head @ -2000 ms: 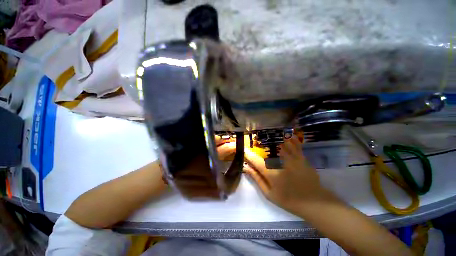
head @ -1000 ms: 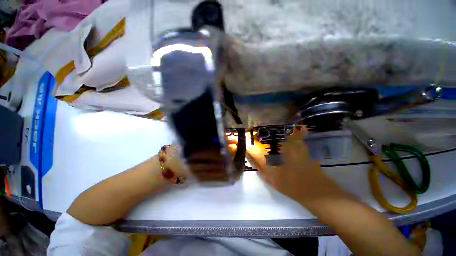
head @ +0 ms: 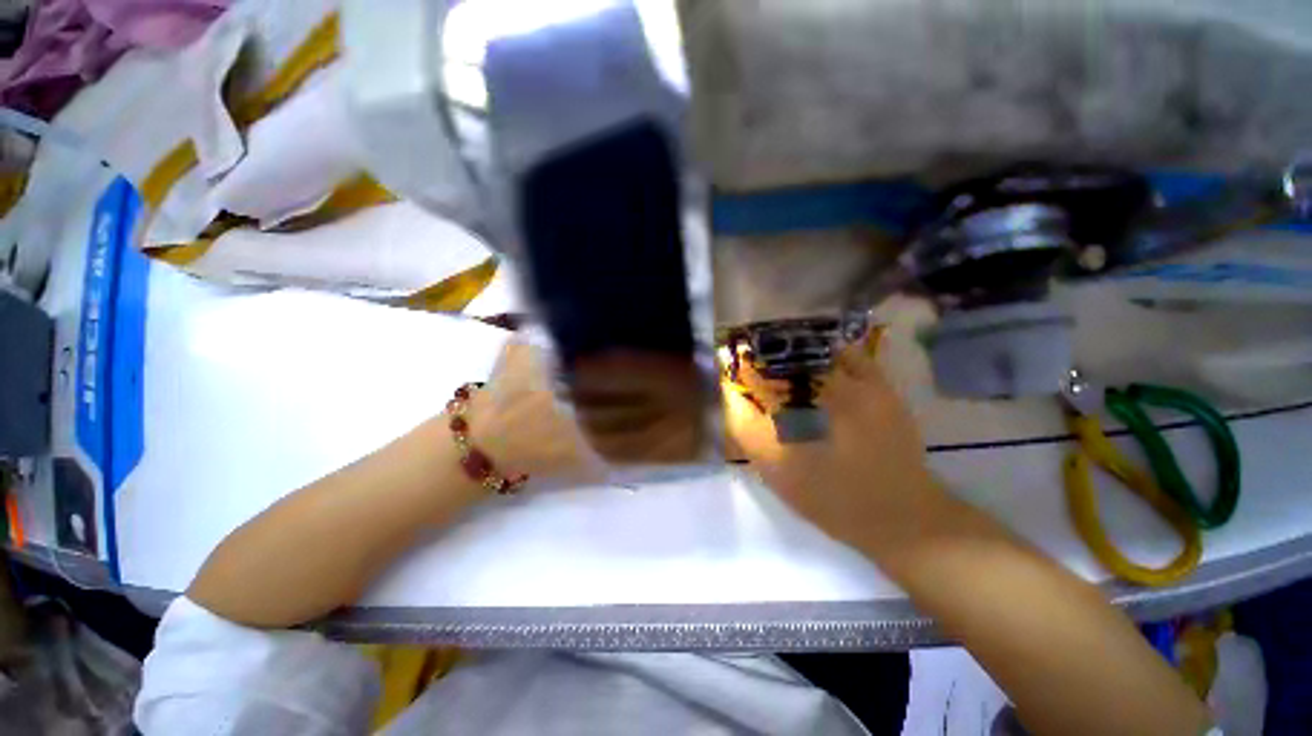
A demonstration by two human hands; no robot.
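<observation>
The sewing machine head [head: 1007,86] fills the top, with a shiny curved chrome guard [head: 612,216] looming in front and blurred. My left hand [head: 535,417], with a beaded bracelet at the wrist, lies on the white table left of the needle area; the guard hides its fingers. My right hand [head: 842,453] is at the right of the lit needle area, its fingers beside a small dark fitting [head: 800,388]. Bright yellow light glows between the hands. The needle and any fabric at it are hidden or too blurred to tell.
Scissors with yellow and green handles [head: 1137,482] lie on the table at the right. White fabric with mustard strips [head: 295,166] lies behind at the left, pink cloth [head: 108,43] beyond it. A grey box [head: 26,374] stands at the far left. The table has a ruler-marked front edge [head: 648,630].
The view has shifted, so the machine head and guard show higher and further right. More of my left hand shows beside the guard. Both hands remain around the needle area.
</observation>
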